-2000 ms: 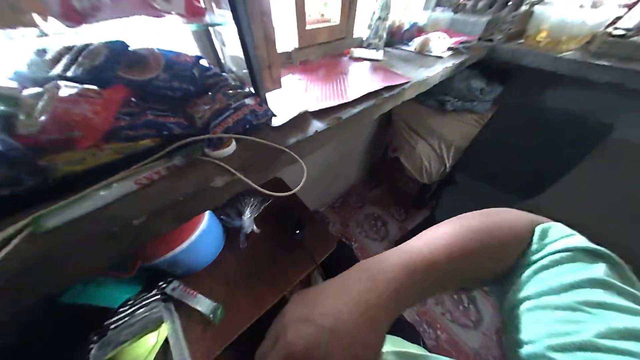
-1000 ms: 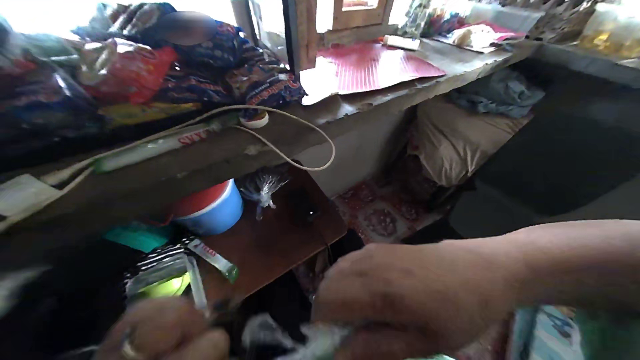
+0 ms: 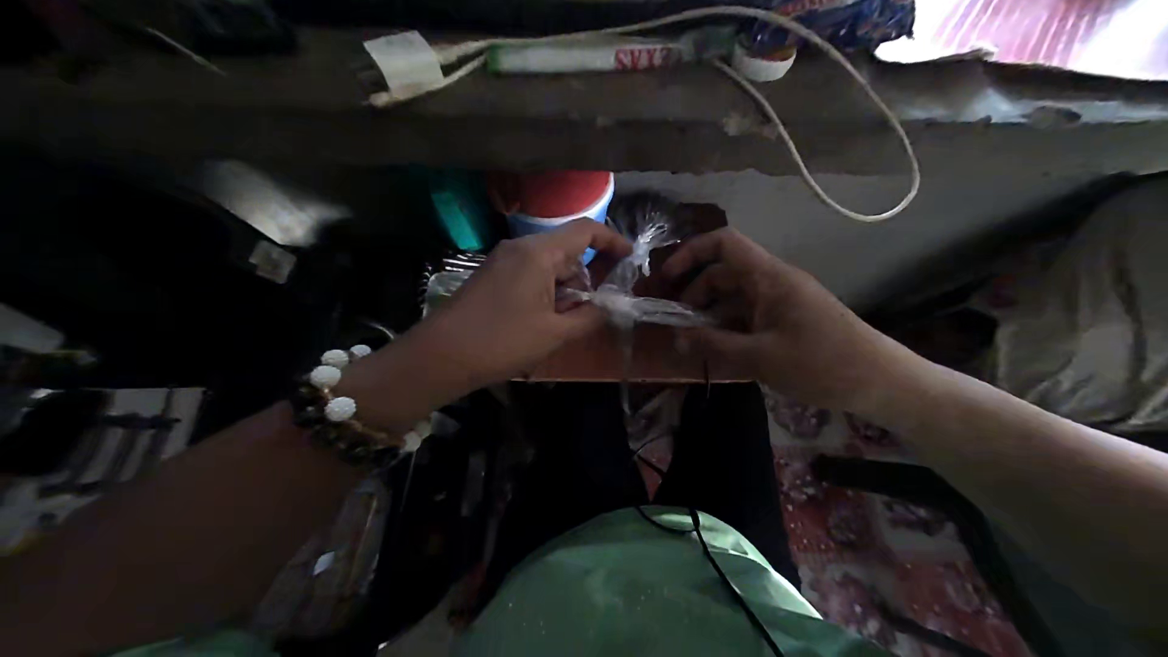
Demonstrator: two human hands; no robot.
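Both hands meet over a small brown table (image 3: 639,360). My left hand (image 3: 538,283), with a beaded bracelet (image 3: 338,392) on the wrist, pinches one side of a thin clear plastic bag (image 3: 625,301). The bag's other side is gripped by my right hand (image 3: 730,292), so the plastic is stretched between them. Gathered, knot-like plastic (image 3: 650,242) stands up between the hands; whether it belongs to the same bag I cannot tell. Just behind my left hand is a round blue container with a red inside (image 3: 566,196).
Above the table runs a ledge (image 3: 547,128) carrying a pale cable (image 3: 821,41), a tube bearing writing (image 3: 593,57) and a small white-rimmed round item (image 3: 765,62). A teal object (image 3: 456,214) lies left of the container. Patterned red cloth or flooring (image 3: 849,529) shows at lower right.
The view has swung down and left. My left hand, out of view two seconds ago, and my right hand are now over the table with clear plastic between them.
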